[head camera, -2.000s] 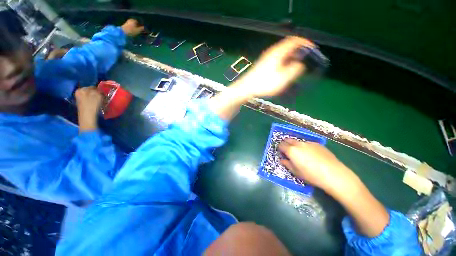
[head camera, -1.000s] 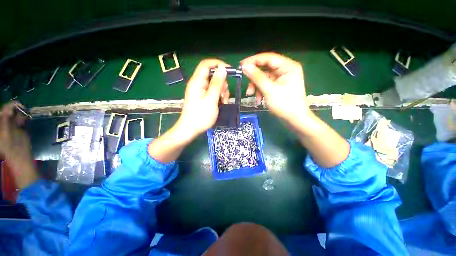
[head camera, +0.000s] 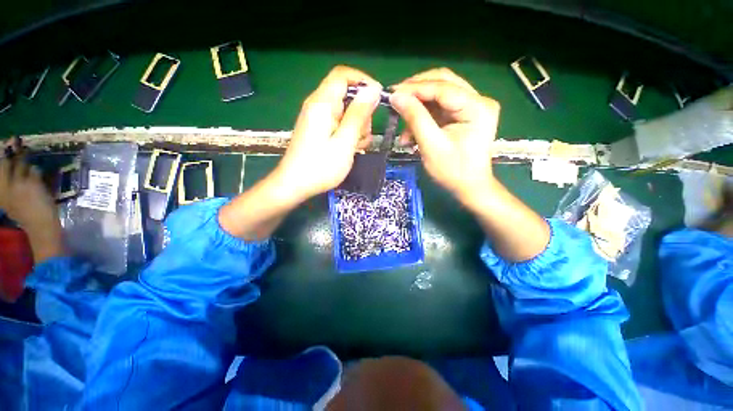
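My left hand (head camera: 328, 132) grips a dark flip-phone housing (head camera: 366, 172) by its hinge end, above the back of the blue parts bin (head camera: 376, 265). The housing's dark flat part hangs down between my hands. My right hand (head camera: 452, 124) has its thumb and fingertips closed at the right end of the hinge barrel (head camera: 379, 95). Whether a loose hinge is between those fingertips is hidden. The bin holds a heap of small silvery and dark hinges.
Housings with pale frames (head camera: 157, 80) lie spaced along the green belt behind the worn edge strip (head camera: 265, 143). A clear bag with a white label (head camera: 100, 213) and two housings lie at left. A bag with cream pieces (head camera: 607, 225) lies at right. Blue sleeves of neighbours show both sides.
Two seconds ago my right hand was in the bin and my left over the belt. Both hands then came together at the housing and remain there. Belt housings appear shifted left since one second ago.
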